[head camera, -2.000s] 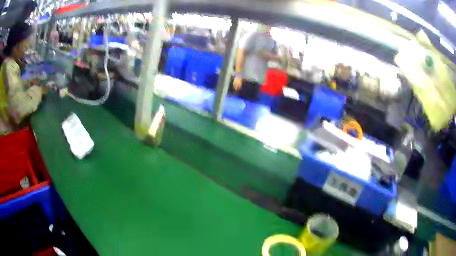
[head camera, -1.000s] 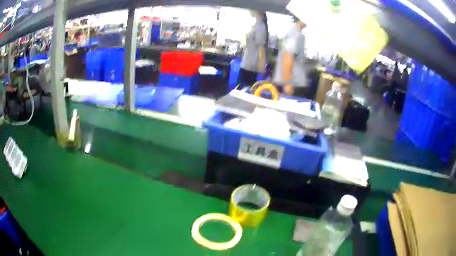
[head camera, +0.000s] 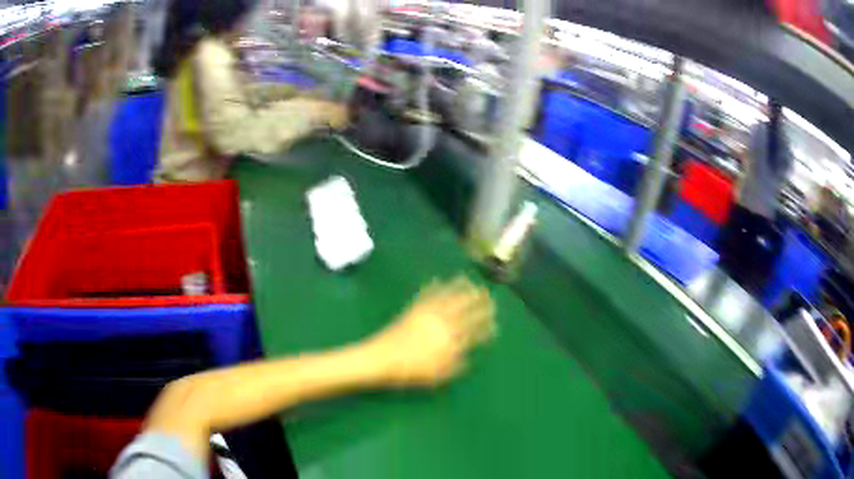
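Note:
A white socket unit (head camera: 339, 223) lies on the green bench (head camera: 524, 412), ahead of my left hand and a little to its left. It is blurred; its slots do not show. My left hand (head camera: 435, 332) is bare and blurred, reaching in from the lower left over the bench. Its fingers look bent, and I cannot make out whether anything is in them. The hand is apart from the white unit. My right hand is not in view.
Red crates (head camera: 140, 239) on blue ones stand at left. A person (head camera: 215, 103) works beyond them. A metal post (head camera: 510, 131) rises from the bench, with a small yellowish holder (head camera: 513, 241) by its foot. A blue toolbox bin (head camera: 796, 412) is cut off at right.
The view has swung back left and the left hand has come in over the bench. The tape rolls and the bottle have left the view.

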